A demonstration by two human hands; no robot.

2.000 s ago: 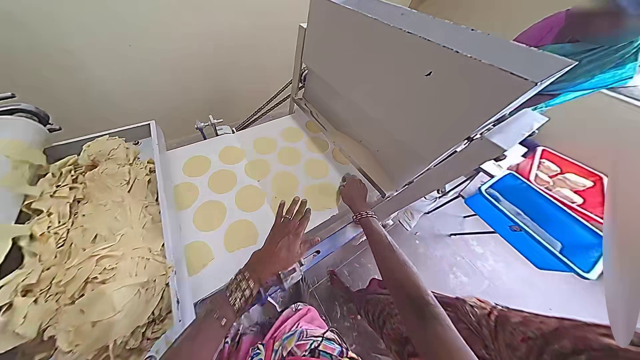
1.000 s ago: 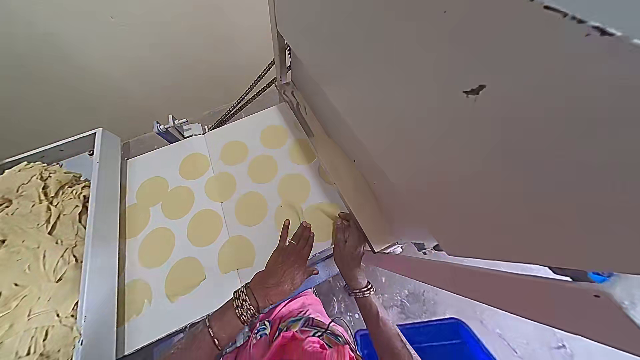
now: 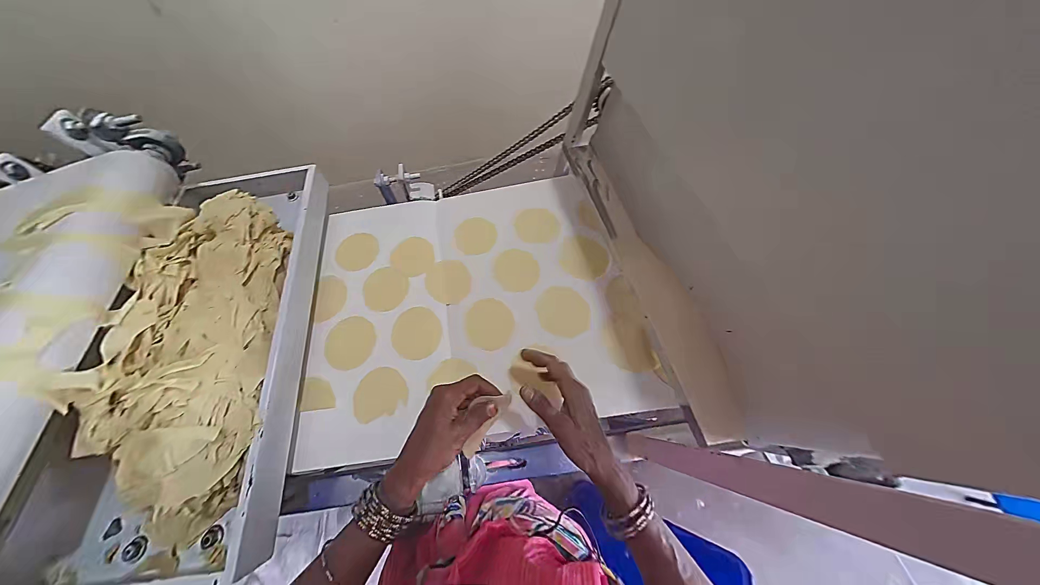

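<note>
Thin round dough discs (image 3: pixel 489 324) lie in rows on a white conveyor belt (image 3: pixel 504 374). At the belt's near edge my left hand (image 3: pixel 455 422) pinches a folded, thin piece of dough (image 3: pixel 481 429) between thumb and fingers. My right hand (image 3: pixel 569 406) is just right of it, over the belt, thumb and fingers apart, near a disc (image 3: pixel 532 375) that it partly covers. No dough shows between the right fingers. Two discs at the belt's upper left overlap, and others lie partly under the edge of the slanted metal panel (image 3: pixel 812 203).
To the left, a metal-walled tray (image 3: pixel 280 366) holds heaped dough scraps (image 3: pixel 203 325) beside a white roller (image 3: pixel 81 268) with dough strips on it. Drive chains (image 3: pixel 520 150) run behind the belt. A blue plastic crate (image 3: pixel 707 556) stands below at the right.
My right hand has moved left, away from the slanted panel's edge. A folded dough piece now shows in my left hand, which was open over the belt before. The view has shifted.
</note>
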